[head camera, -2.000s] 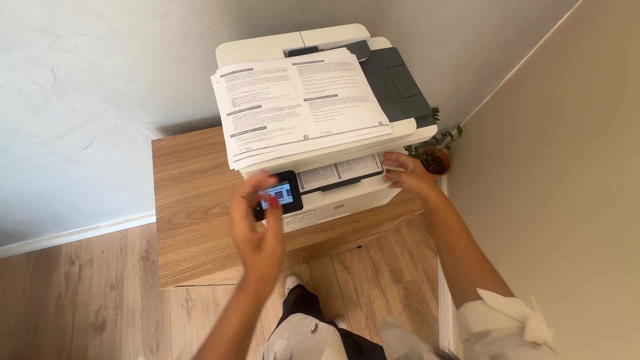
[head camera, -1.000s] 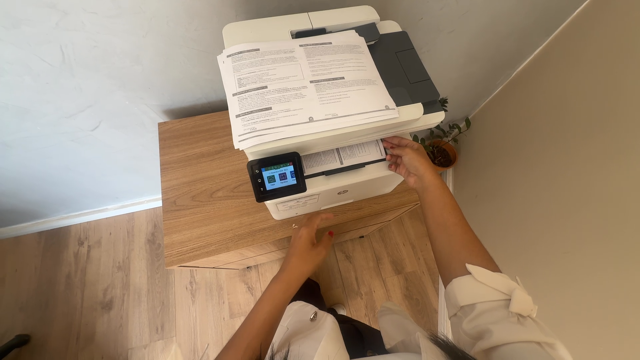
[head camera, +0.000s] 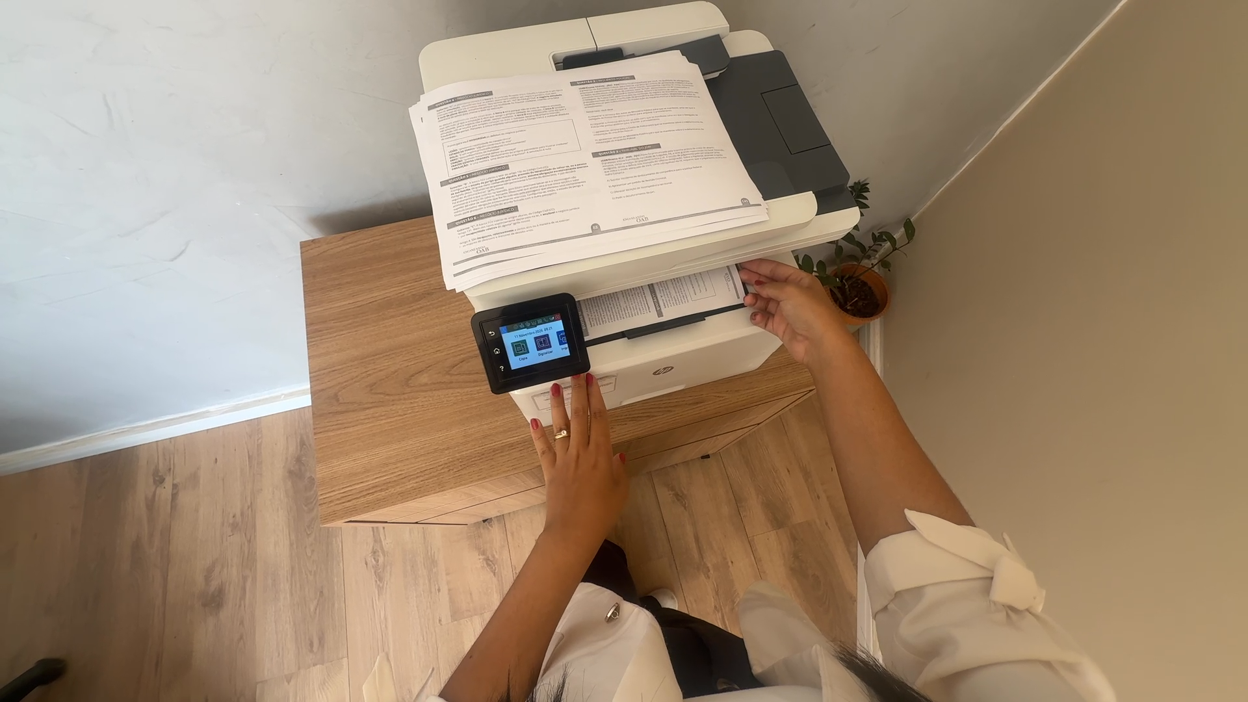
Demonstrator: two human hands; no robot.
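A white HP multifunction printer (head camera: 682, 366) with a dark grey document feeder (head camera: 780, 117) stands on a wooden cabinet. A stack of printed sheets (head camera: 585, 166) lies on its top. More printed paper (head camera: 663, 297) shows in the output slot at the front. My right hand (head camera: 785, 302) is at the slot's right end, fingertips by the paper's edge; whether they grip it is not clear. Below the lit touchscreen panel (head camera: 531, 343), my left hand (head camera: 580, 458) rests its spread fingertips against the printer's front, holding nothing.
The wooden cabinet (head camera: 380, 390) extends left of the printer. A potted plant (head camera: 858, 292) stands behind my right hand, near the corner of the walls. Wood-look flooring (head camera: 214, 565) lies in front, with a dark object (head camera: 34, 675) at the lower left edge.
My left hand has moved from in front of the touchscreen, down below it, and now up against the printer's front. My right hand stays by the output slot.
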